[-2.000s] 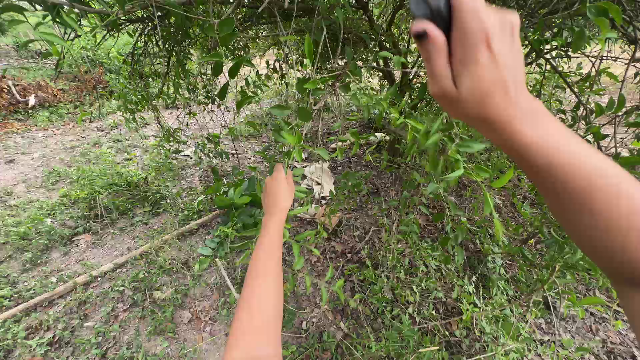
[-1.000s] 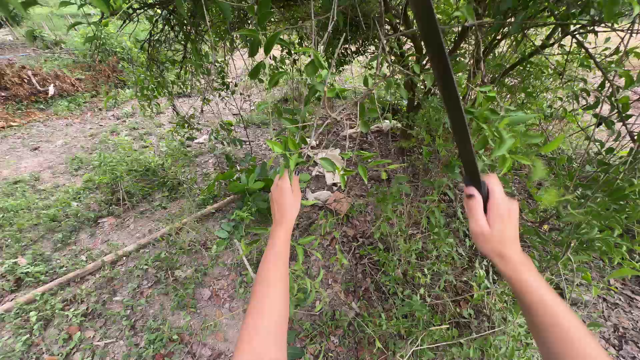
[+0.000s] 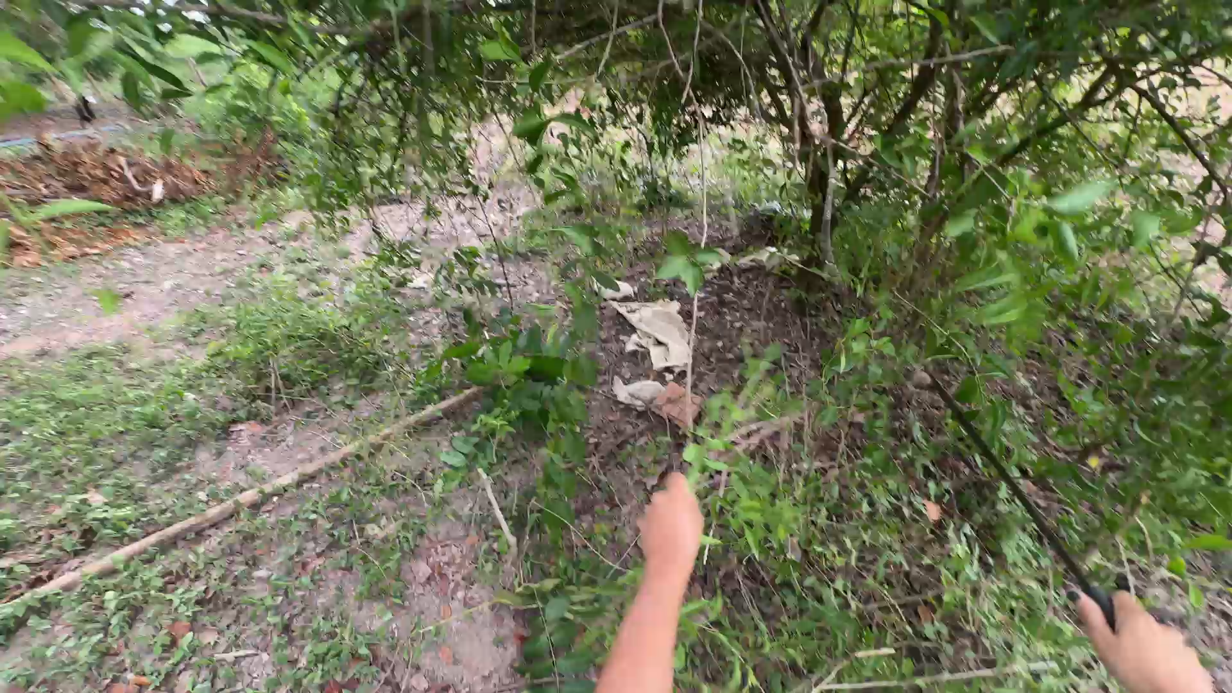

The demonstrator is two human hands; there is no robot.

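Note:
My left hand [image 3: 672, 525] is closed around a thin leafy branch [image 3: 695, 337] at the lower middle; the branch rises from the fist toward the bush overhead. At the lower right my right hand [image 3: 1145, 645] grips the black handle of a machete [image 3: 1011, 481], whose long dark blade points up and to the left, low in front of the leaves. Behind and above my left hand, a pale torn cloth or sack piece [image 3: 659, 332] and a reddish-brown fragment [image 3: 678, 405] lie on the soil.
A bush with several thin trunks [image 3: 823, 192] spreads across the top and right. One long bare pole [image 3: 260, 493] lies slantwise on the ground at left. Brown cut brush [image 3: 96, 178] is heaped at the far left. Low green plants cover much of the ground.
The machete has swung down from upright to low at the right, with my right hand lower. My left hand, closed among leaves before, is farther right and lower in view. The view has shifted.

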